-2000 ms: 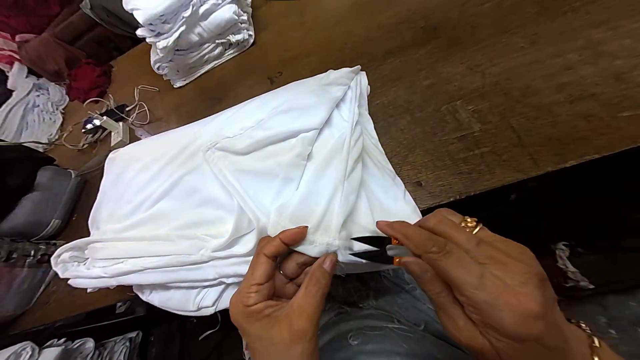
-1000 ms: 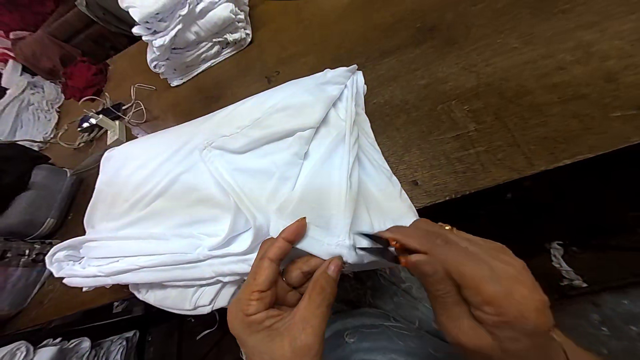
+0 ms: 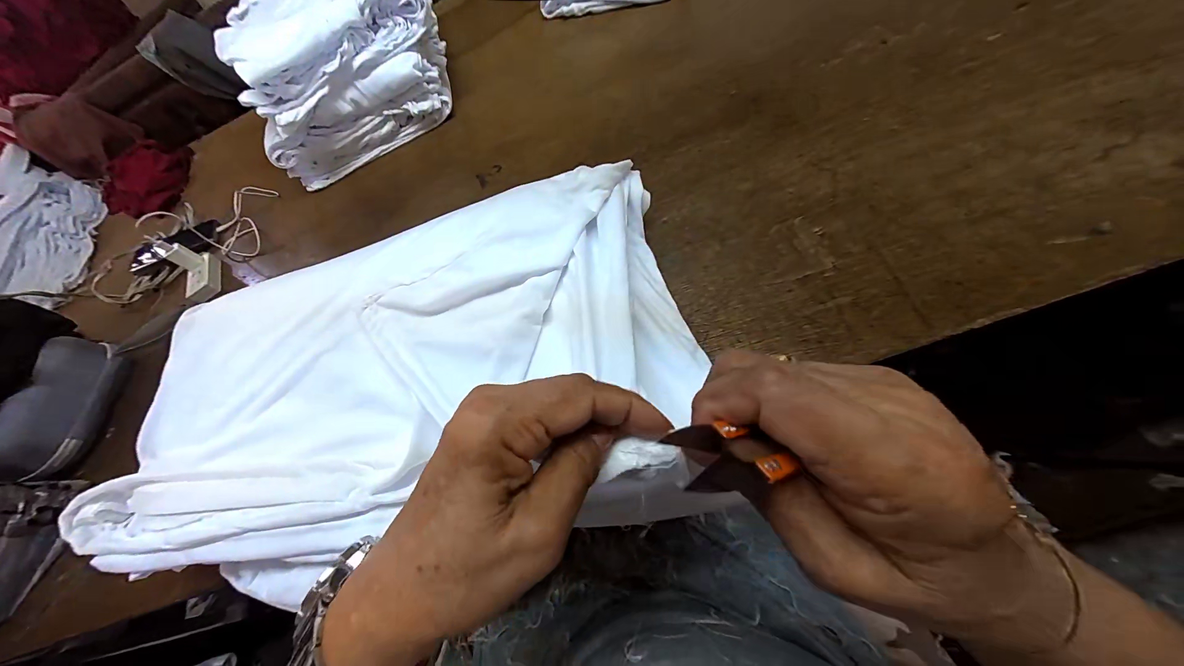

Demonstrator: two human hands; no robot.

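Note:
A folded pile of white fabric [image 3: 305, 370] lies on the wooden table, its near right corner over my lap. My left hand [image 3: 518, 499] pinches the fabric's edge between thumb and index finger. Just right of those fingertips, my right hand [image 3: 851, 472] grips small thread snips [image 3: 731, 453] with dark blades and orange parts. The blades are apart, pointing left at the pinched edge, and the upper tip is close to my left index finger. Whether any thread lies between them cannot be told.
A stack of folded white garments [image 3: 351, 83] stands at the table's [image 3: 879, 139] far left. Tangled cords with a white plug [image 3: 196, 270] lie left of the fabric. Dark red cloth [image 3: 148, 176], more white cloth [image 3: 46, 222] and a grey padded item [image 3: 65, 398] are farther left.
My left hand has turned over, its back now facing up, and pinches the edge from above. The snips' blades stand wider apart than one second ago. The view has shifted somewhat.

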